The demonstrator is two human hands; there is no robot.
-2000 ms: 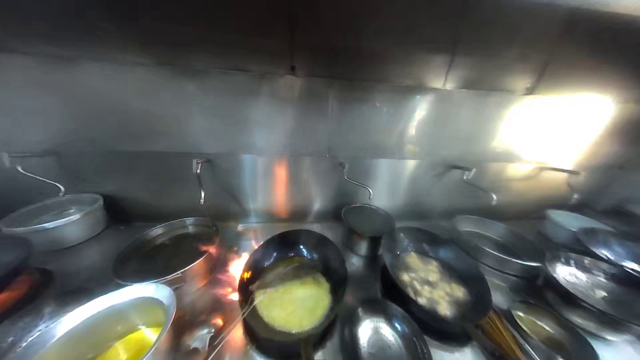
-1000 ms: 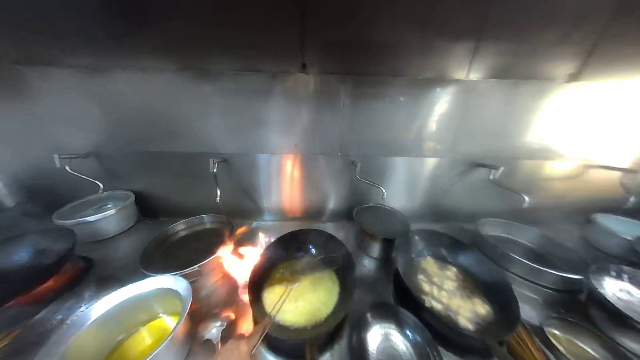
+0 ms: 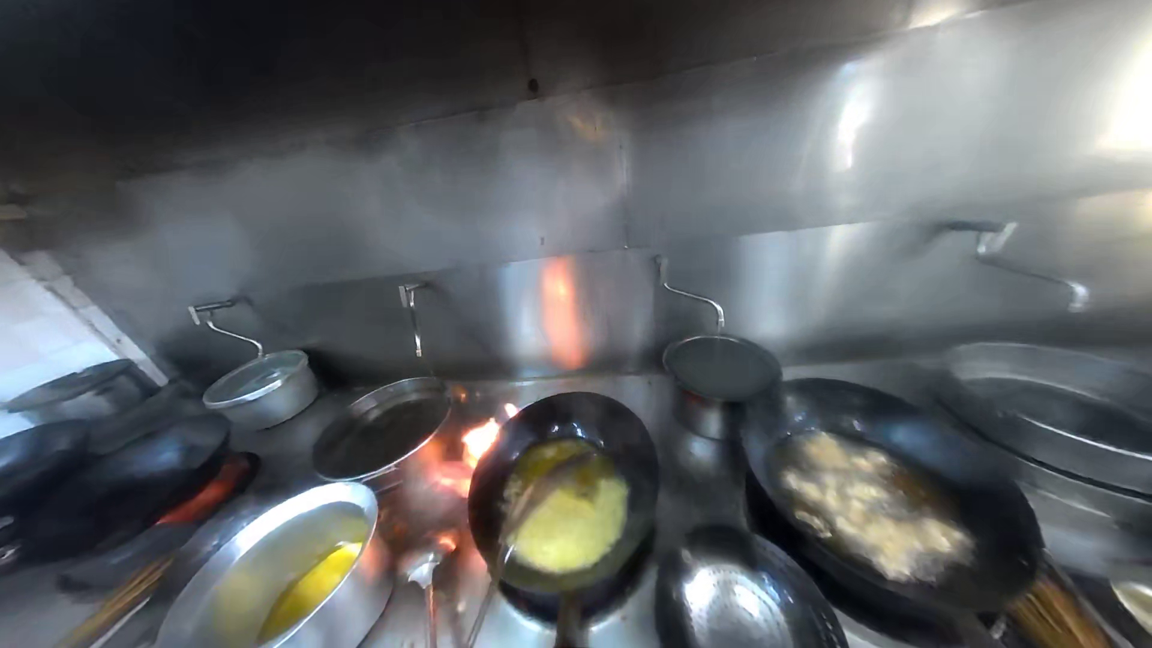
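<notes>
Neither of my hands shows in the head view now. At the centre a black wok point(image 3: 621, 432) sits over a burner, holding a pale yellow, foamy mixture point(image 3: 571, 531) in oil. A long-handled utensil point(image 3: 506, 549) leans across its left side; its head is blurred. To the right, a larger black wok point(image 3: 981, 468) holds pale pieces point(image 3: 864, 499) frying in oil. At the lower left a metal bowl point(image 3: 360, 504) contains yellow liquid. A ladle point(image 3: 423, 569) lies between that bowl and the centre wok.
Flames point(image 3: 480, 441) rise left of the centre wok. Behind stand a round metal pan point(image 3: 382, 427), a lidded pot point(image 3: 720, 369) and a pale pot point(image 3: 270, 396). Wall faucets point(image 3: 697, 295) hang above. An empty-looking dark wok point(image 3: 742, 594) sits front right, with bamboo brushes point(image 3: 1053, 616) beyond.
A hand at the utensil by the centre wok's lower left, seen one second ago, is out of view. The view has turned left and tilted.
</notes>
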